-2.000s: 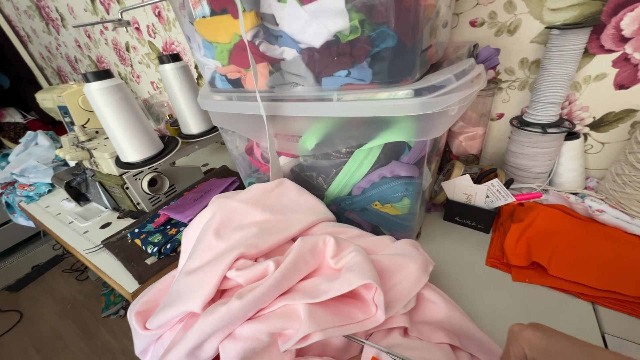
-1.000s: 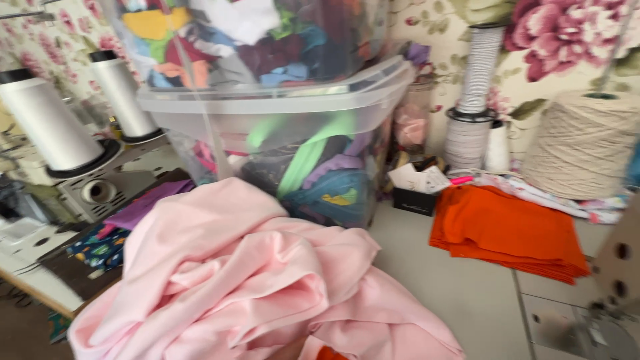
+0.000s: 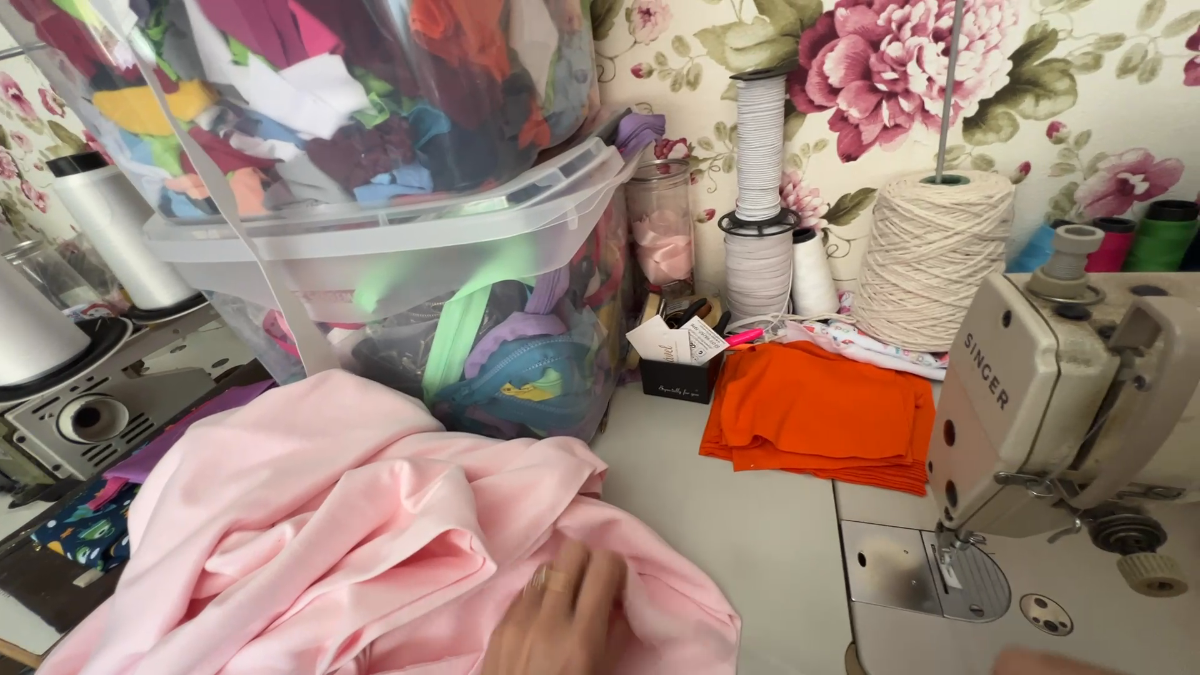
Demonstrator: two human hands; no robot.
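A large heap of pink fabric (image 3: 328,534) lies crumpled at the lower left. My left hand (image 3: 562,609), with a ring on one finger, rests on the right part of the heap; its bent fingertips touch the cloth, and whether they pinch it is not clear. Only a blurred sliver of my right hand (image 3: 1041,662) shows at the bottom edge, below the sewing machine bed; its fingers are hidden. To the right stands a Singer sewing machine (image 3: 1022,394) with its presser foot (image 3: 952,562) over the needle plate. A folded stack of orange fabric (image 3: 816,412) lies just left of the machine.
Behind the pink heap are stacked clear plastic bins (image 3: 394,248) of scraps and zippers. A small black box (image 3: 677,380) with cards, a glass jar (image 3: 661,220), elastic spools (image 3: 759,150) and a cone of thick cream yarn (image 3: 928,253) line the wall. Another machine (image 3: 94,422) stands at left.
The view has swung right, bringing the sewing machine into full sight. My left hand now shows on top of the pink fabric. The orange piece seen at the heap's lower edge a second ago is out of sight.
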